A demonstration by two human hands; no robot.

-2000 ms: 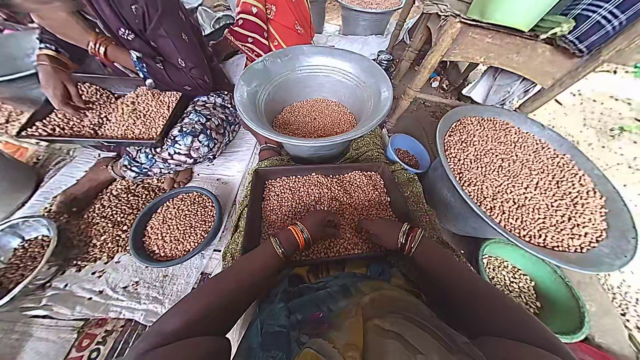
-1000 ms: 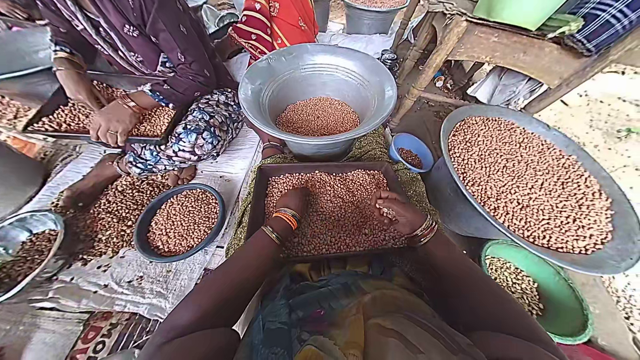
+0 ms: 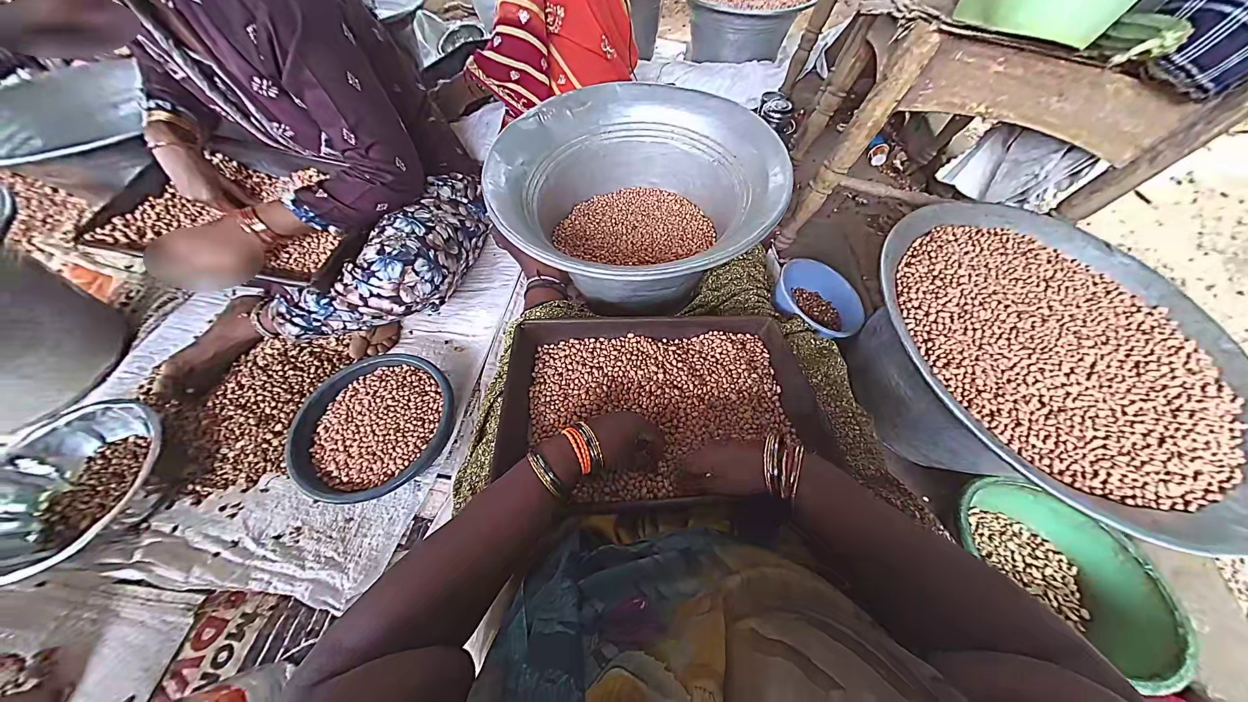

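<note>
A dark rectangular tray (image 3: 511, 390) filled with reddish-brown shelled nuts, which look like peanuts (image 3: 663, 375), lies before my lap on a patterned cloth. My left hand (image 3: 619, 447), with orange and gold bangles at the wrist, rests with curled fingers on the nuts near the tray's front edge. Close beside it on the right, my right hand (image 3: 721, 468) is low among the nuts, its fingertips hard to make out. Whether either hand holds nuts cannot be seen. Just beyond the tray stands a wide metal basin (image 3: 639, 136) with more nuts in its bottom.
At right are a large tilted metal pan (image 3: 936, 375) of nuts, a green basin (image 3: 1141, 604), a small blue bowl (image 3: 838, 283) and a wooden frame (image 3: 1033, 93). A dark-rimmed bowl (image 3: 302, 439) and a metal bowl (image 3: 146, 429) stand at left. Another person (image 3: 292, 107) works at a tray there.
Both my hands have come closer together near the tray's front edge; one second ago they were farther apart, the right one raised with nuts in its fingers. The other person's near hand has moved left.
</note>
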